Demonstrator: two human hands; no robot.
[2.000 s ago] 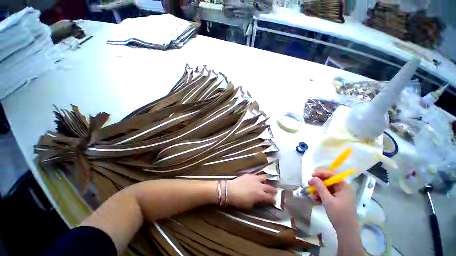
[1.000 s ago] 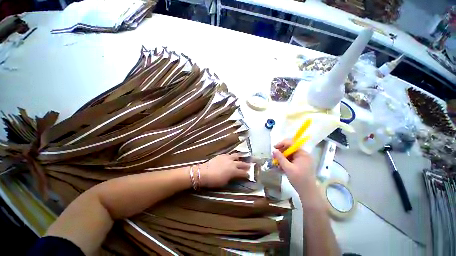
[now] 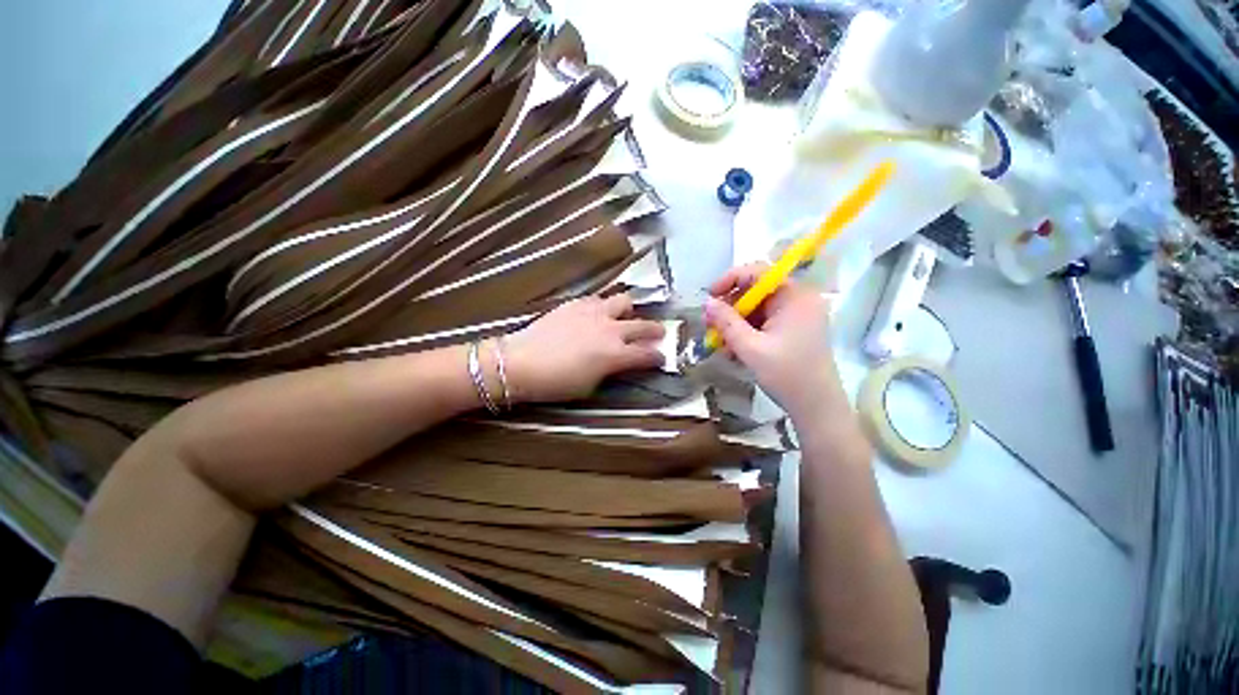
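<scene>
A large fanned bundle of brown straps (image 3: 367, 258) with pale edges covers the left and middle. My left hand (image 3: 587, 349) lies flat on the straps, its fingertips pressing beside a whitish strap end (image 3: 670, 346). My right hand (image 3: 772, 326) is shut on a yellow-handled brush (image 3: 815, 245), its tip low beside that strap end. A dark board (image 3: 777, 543) shows under the strap ends. A second yellow handle partly lines up with the brush, so I cannot tell them clearly apart. The glue pot (image 3: 849, 149) stands beyond my right hand.
A large white bottle (image 3: 944, 61) stands at the back. Tape rolls (image 3: 917, 413) lie right of my right hand and near the bottle (image 3: 700, 98). A black-handled tool (image 3: 1091, 387), a dark hammer head (image 3: 981, 585), a blue spool (image 3: 735, 186), plastic bags and grey-white strips (image 3: 1189, 530) are around.
The view has tilted down and shifted right. The brush tip has moved left from beside the strap end to close against it. My left hand stays on the straps.
</scene>
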